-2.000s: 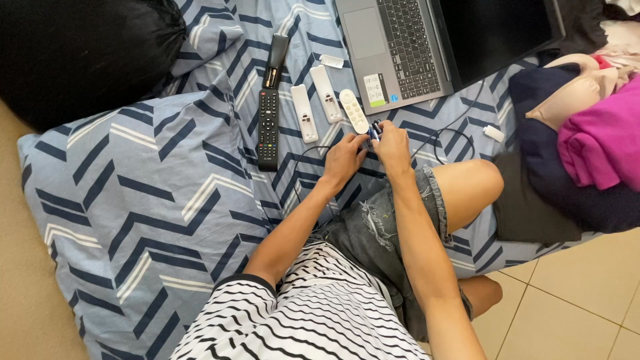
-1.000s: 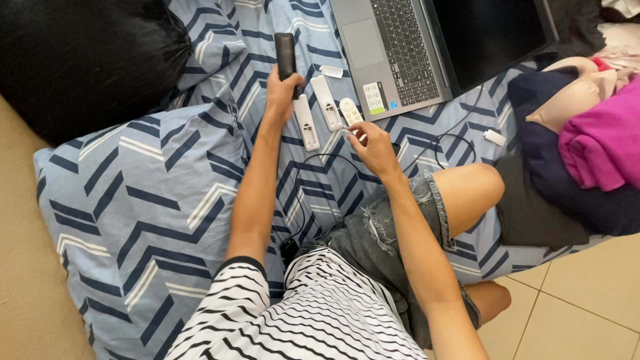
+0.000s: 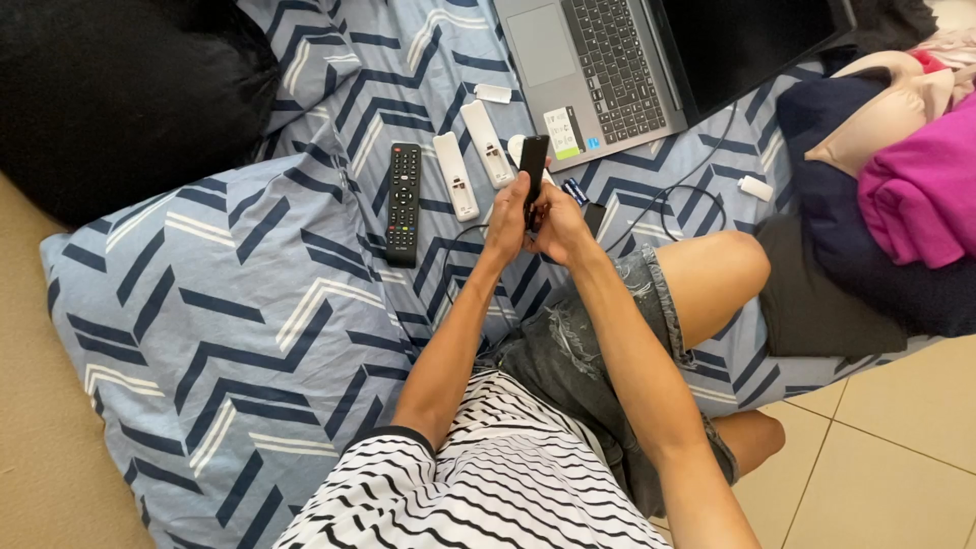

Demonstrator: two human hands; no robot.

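Note:
My left hand (image 3: 507, 217) grips a slim black remote control (image 3: 537, 171), held with its far end pointing away from me. Against its near end are the fingers of my right hand (image 3: 560, 225), partly hidden behind it. Blue batteries (image 3: 575, 191) lie just beyond my right hand, beside a small dark object (image 3: 595, 217). To the left a black remote with many buttons (image 3: 403, 202) lies face up. Between it and my hands are two white remotes (image 3: 455, 175) (image 3: 486, 145) with uncovered battery compartments. A round-ended white item (image 3: 516, 146) is mostly hidden behind the held remote.
An open laptop (image 3: 541, 49) stands beyond my hands, with a white cover (image 3: 492, 94) at its left. A cable (image 3: 665, 200) loops over the patterned bedding. Another white piece (image 3: 755, 188) lies near folded clothes (image 3: 915, 187) at right. A pillow (image 3: 206, 343) is at left.
One second ago my left hand was on a black remote at the left, and my right hand was at the small white remote. Now both hands are together at a slim black remote.

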